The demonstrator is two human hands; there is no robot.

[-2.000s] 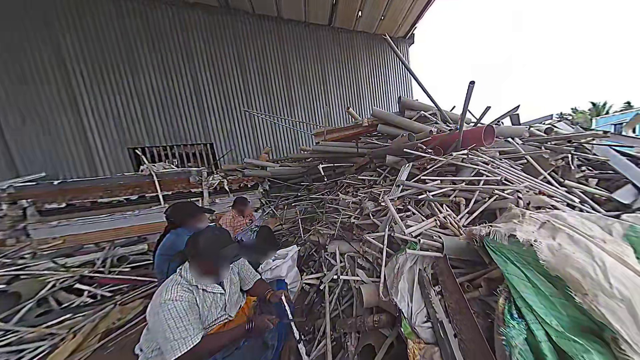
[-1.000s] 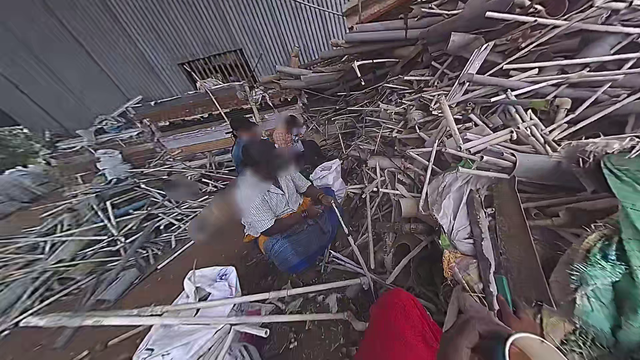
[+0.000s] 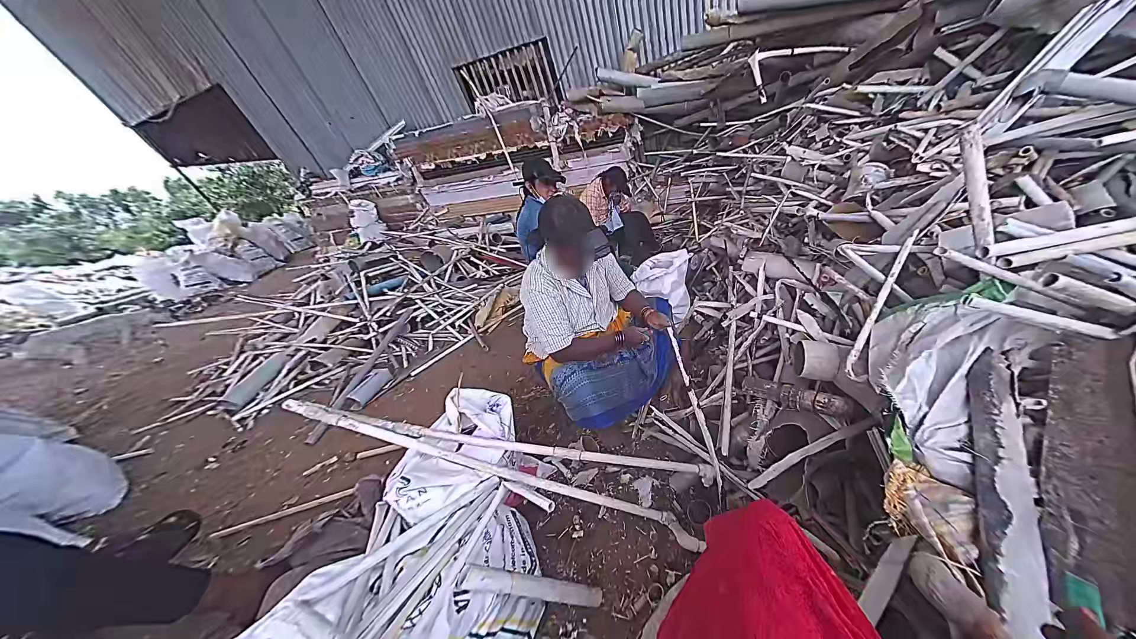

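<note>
At the bottom right edge, a small part of my right hand [image 3: 1076, 623] shows below a green object [image 3: 1083, 596]; its grip is cut off by the frame. A blurred brownish shape [image 3: 963, 602] left of it may be my left hand, but I cannot tell. Red cloth [image 3: 763, 577] covers my knee at the bottom centre. A white sack [image 3: 484, 524] holding thin pale pipes [image 3: 435, 550] lies left of the cloth. Two longer pale pipes [image 3: 532, 457] lie across the sack and the ground. A torn white sack [image 3: 932, 390] lies near a broken flat strip [image 3: 1012, 497].
A seated person [image 3: 581, 311] holds a thin pale pipe [image 3: 692, 390]. Two other people [image 3: 537, 200] sit behind. A large pipe heap [image 3: 843, 177] rises at right; more scrap pipes [image 3: 355, 328] lie at left. Another person's dark-clothed leg [image 3: 98, 581] enters bottom left.
The view has swung down and left. The bangled wrist seen at the lower right one second ago is out of frame. The seated person's hands now hold the pipe higher, near the knee.
</note>
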